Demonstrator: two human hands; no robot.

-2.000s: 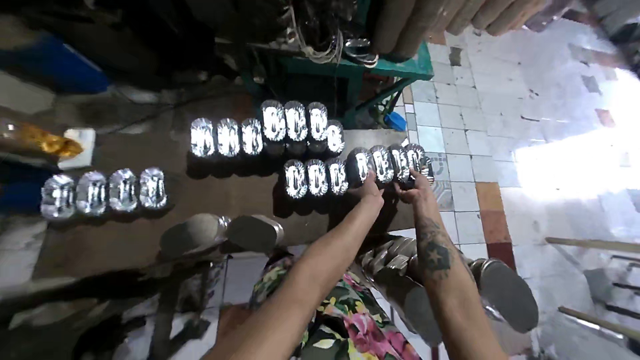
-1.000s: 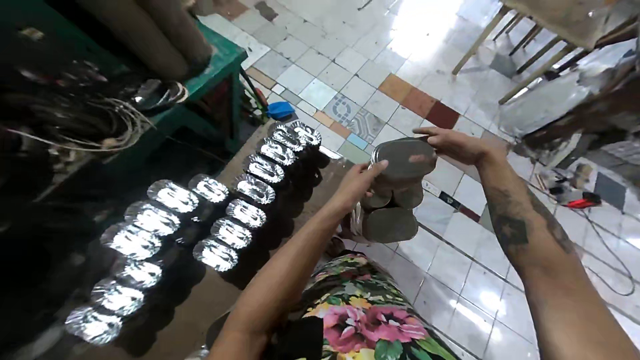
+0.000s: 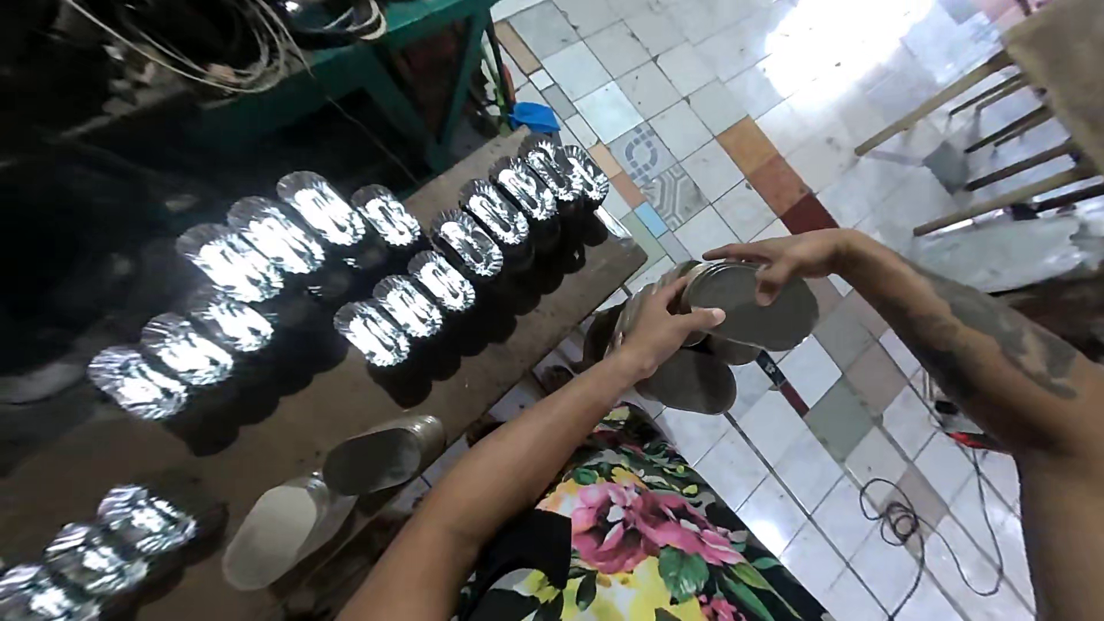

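Note:
My left hand rests on the near side of a stack of oval metal pieces, its thumb over the top one's edge. Above the same top piece is my right hand, fingers bent, the index finger reaching along its far edge. A further oval stack sits just below them. Rows of shiny oval foil-like containers stand on the brown table to the left. Whether either hand grips the metal firmly cannot be told.
Two more stacks of ovals, one grey and one pale, lie near the table edge. A green bench bears coiled cables. A wooden chair or rack and a cable are on the right.
Both hands have gone from the foil containers at the table's end to the oval metal stack beside the table. The view has turned to the right.

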